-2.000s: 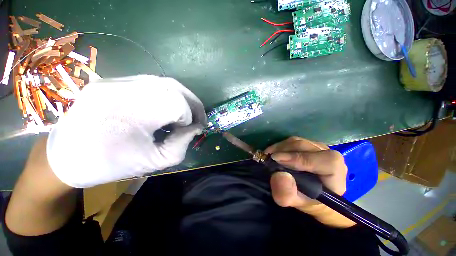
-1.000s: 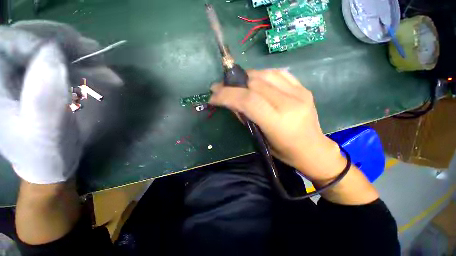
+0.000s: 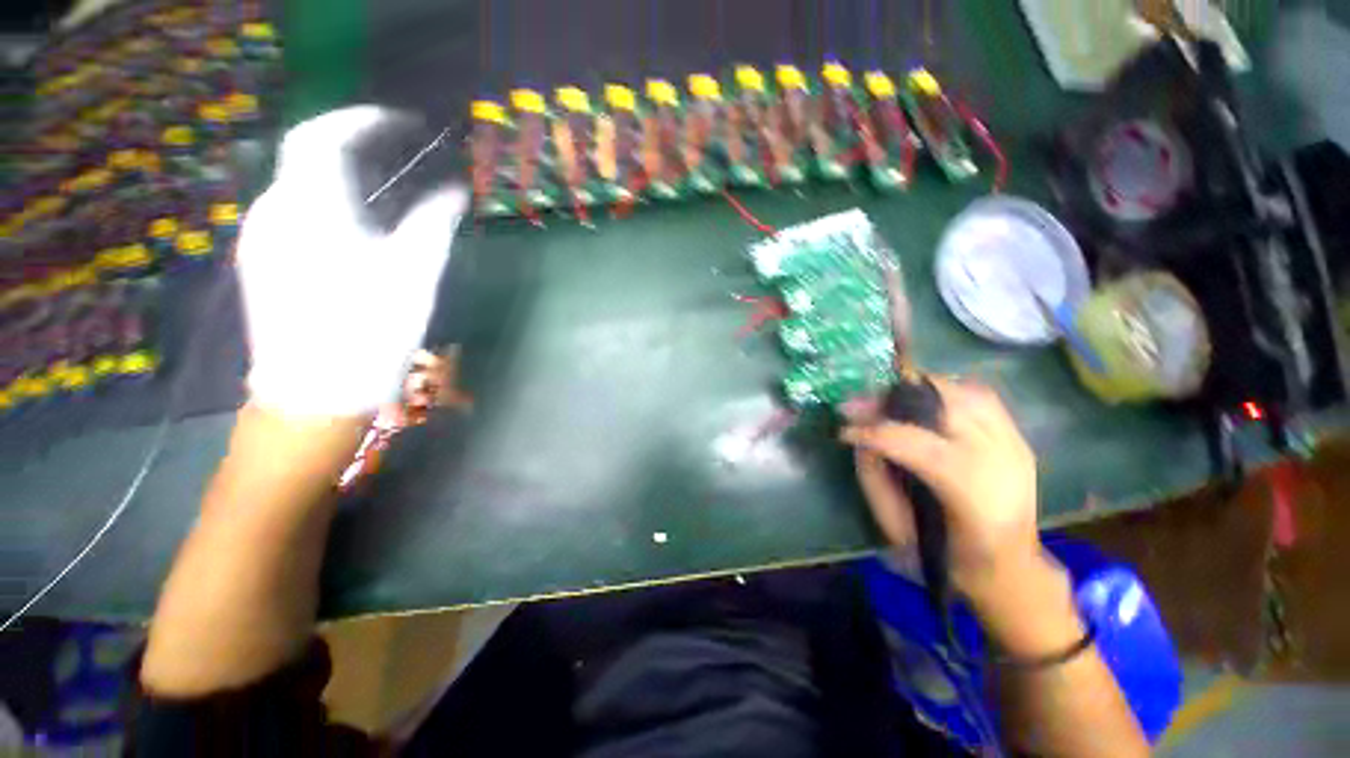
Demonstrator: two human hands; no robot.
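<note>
My left hand [image 3: 348,282], in a white glove, is raised over the left of the bench. A thin solder wire [image 3: 407,166] sticks out between its thumb and fingers. My bare right hand [image 3: 970,467] holds the soldering iron [image 3: 921,474] by its black handle, with the pale metal part pointing away along the right side of a stack of green circuit boards [image 3: 837,311]. My right fingertips are at the stack's lower edge; blur hides whether they touch a board. Short red wires stick out left of the stack.
Rows of board assemblies with yellow parts [image 3: 703,133] stand at the back and far left. A white dish [image 3: 1007,267] with a blue stick, a yellowish container [image 3: 1147,338] and a black fan [image 3: 1137,166] are at right. Copper strips [image 3: 422,393] lie below my glove. A blue stool [image 3: 1103,622] is below the edge.
The view has shifted and shows the assembly rows. My right hand has moved right to the board stack with the iron. My left hand has moved away from the bench's near edge.
</note>
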